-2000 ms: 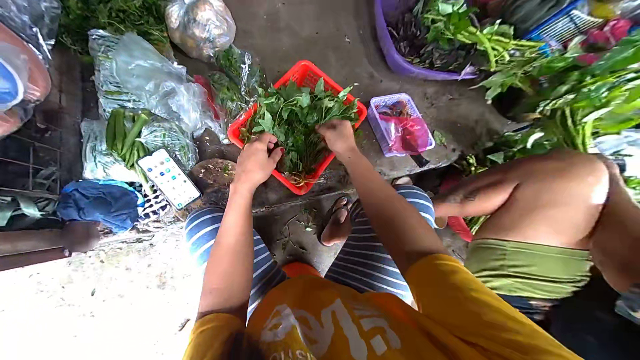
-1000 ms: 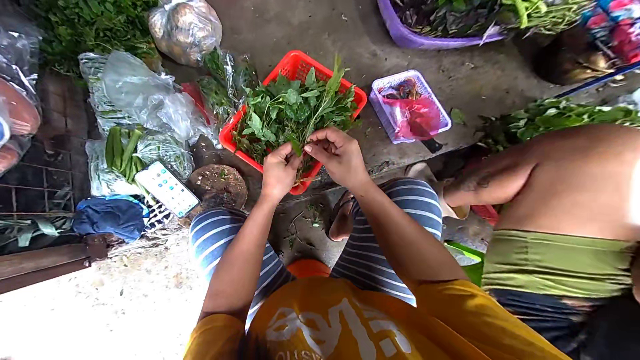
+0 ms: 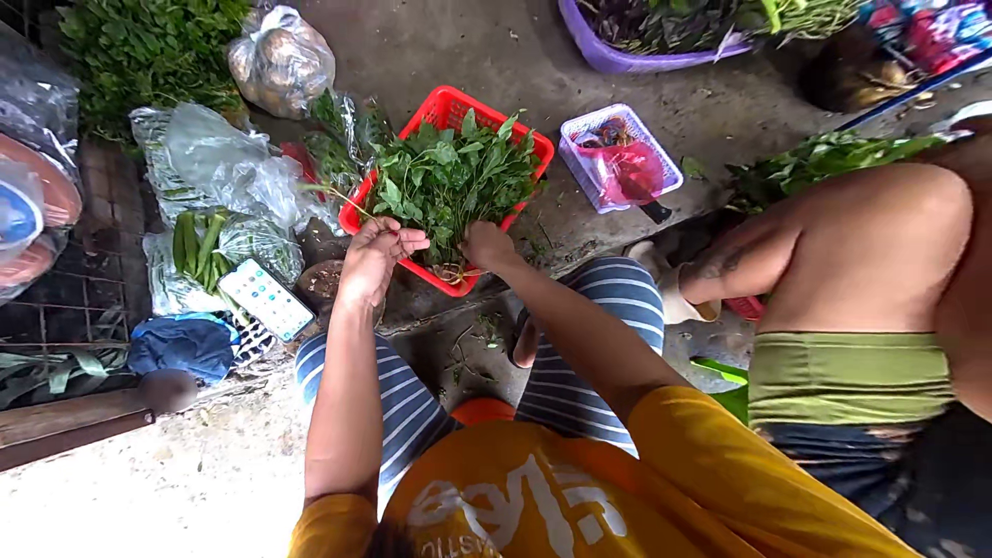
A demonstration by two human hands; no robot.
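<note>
A red plastic basket (image 3: 453, 284) full of leafy green stems (image 3: 457, 174) stands on the ground before my knees. My left hand (image 3: 380, 252) is over the basket's lower left edge, palm partly up, a thin stem (image 3: 341, 192) pinched near the thumb and pointing up and left. Low in the basket, my right hand (image 3: 488, 246) is closed at the base of the greens; its fingertips are hidden, so I cannot tell what they grip. Right of the basket is a small white and purple plastic basket (image 3: 587, 174) holding a pink plastic bag (image 3: 624, 172) and a black handle (image 3: 656, 211).
Left of the red basket lie bagged vegetables (image 3: 225, 155), okra pods (image 3: 198, 248), a lit phone (image 3: 266, 300) and a blue cloth (image 3: 184, 349). A purple tub (image 3: 659, 60) of greens stands at the top. Close on the right, another person's bent leg (image 3: 868, 248) takes up room.
My hands, close together over the basket one second ago, are now apart: the left has moved left with a stem, the right is lower among the greens.
</note>
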